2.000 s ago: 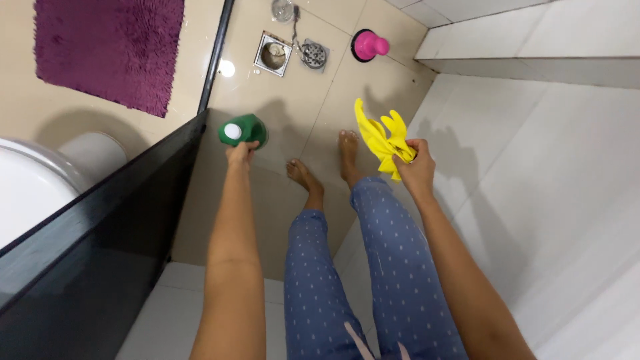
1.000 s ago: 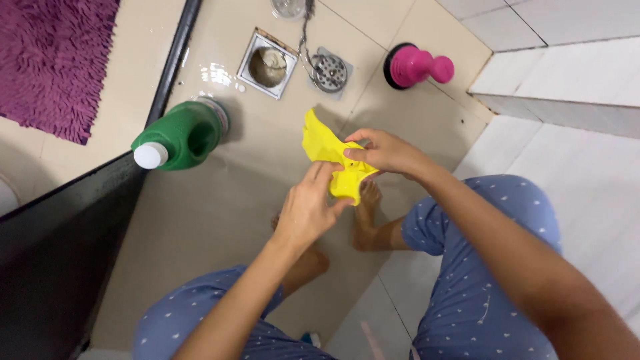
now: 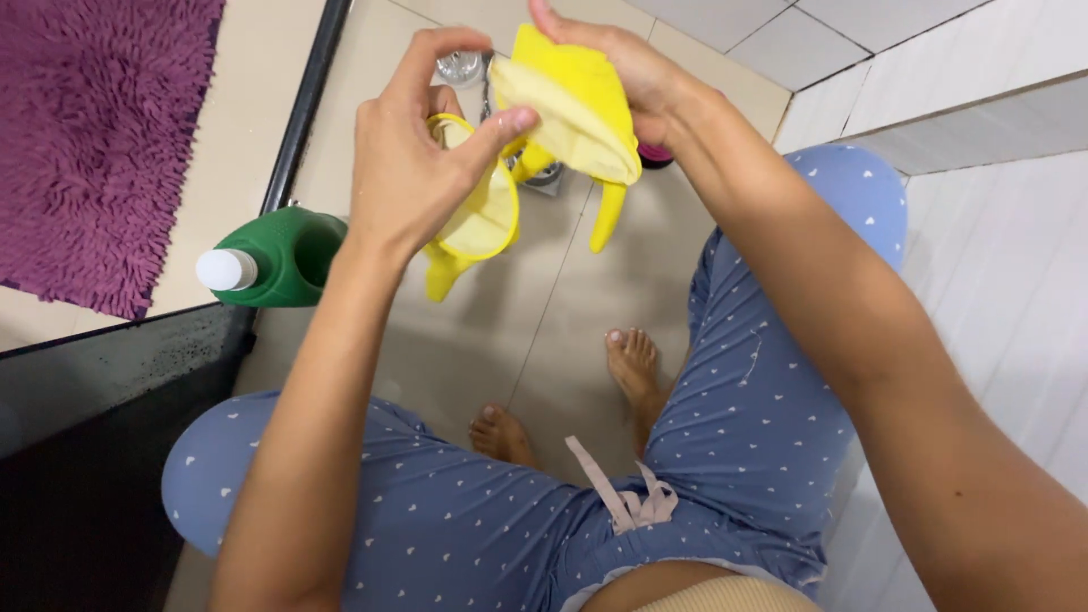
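A pair of yellow rubber gloves is in my hands, above the tiled floor. My left hand point(image 3: 425, 153) holds one yellow rubber glove point(image 3: 480, 217) near its round cuff, which gapes and shows a pale lining; its fingers hang down. My right hand point(image 3: 616, 68) grips the other yellow glove point(image 3: 586, 93) from behind, its pale-lined cuff facing my left hand and one finger dangling. My left thumb reaches to that second cuff. A green plastic bottle point(image 3: 280, 259) with a white cap stands to the left of my left forearm.
A purple shaggy mat point(image 3: 102, 144) lies at the upper left, beyond a black-edged sill point(image 3: 302, 110). Behind the gloves are a floor drain cover point(image 3: 546, 180), partly hidden, and a clear round object point(image 3: 460, 68). The dark rim of the pink plunger-like object point(image 3: 654, 155) peeks past my right wrist.
The yellow bundle, held together a second ago, is now two separate gloves, one at each hand. Two seconds ago my left hand was on the green bottle; it has let go of it.
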